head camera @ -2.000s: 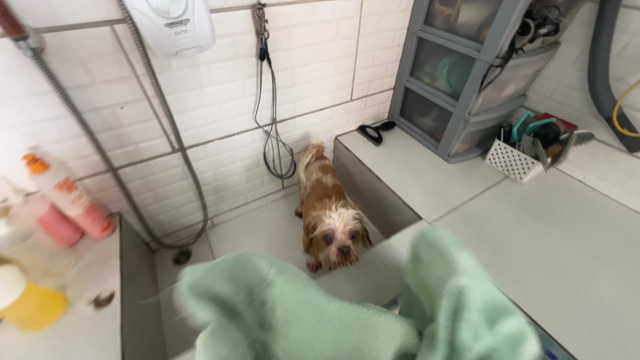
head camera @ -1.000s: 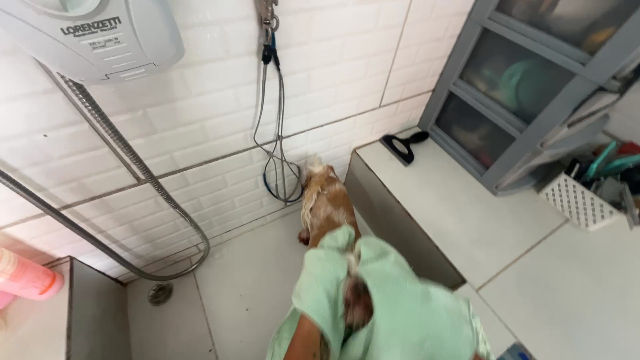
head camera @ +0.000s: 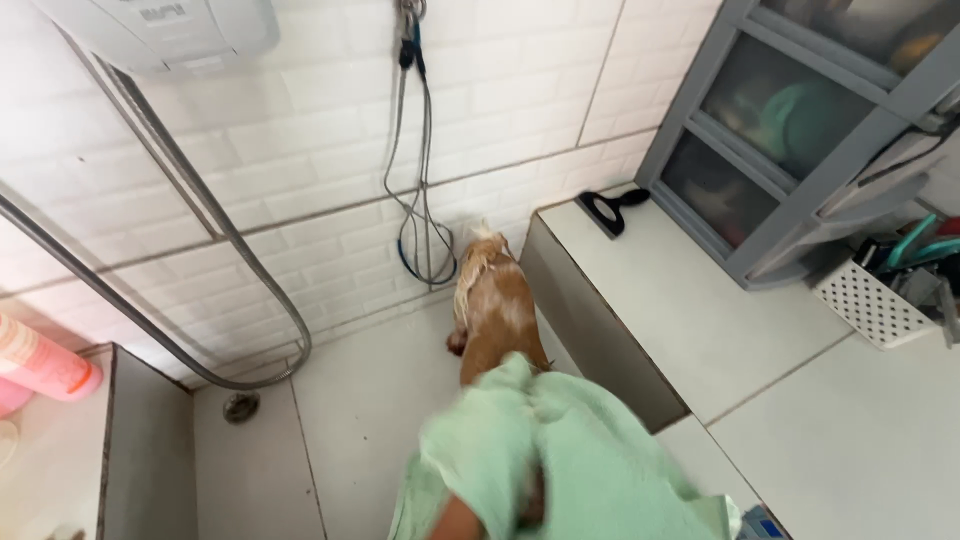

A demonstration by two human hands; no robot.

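Note:
A wet brown and white dog (head camera: 501, 311) stands in the tiled wash basin (head camera: 367, 427) beside the wall. A light green towel (head camera: 607, 457) lies over its front end, so its head is mostly hidden. Both of my hands are beneath the cloth. Only the wrist of my left hand (head camera: 459, 521) shows, at the bottom edge; the towel wraps its fingers. My right hand is hidden under the right part of the towel, and its fingers cannot be made out.
A metal shower hose (head camera: 225, 240) loops down at the left, near a floor drain (head camera: 241, 407). Looped cords (head camera: 426, 187) hang on the wall. The right ledge bears a black-handled tool (head camera: 611, 210), a grey drawer unit (head camera: 742, 262) and a white basket (head camera: 870, 304). Pink bottles (head camera: 45, 360) stand at left.
Two seconds ago the towel was held up in front of the dog, whose face showed. Now the towel is down over its head and front. The view has moved closer.

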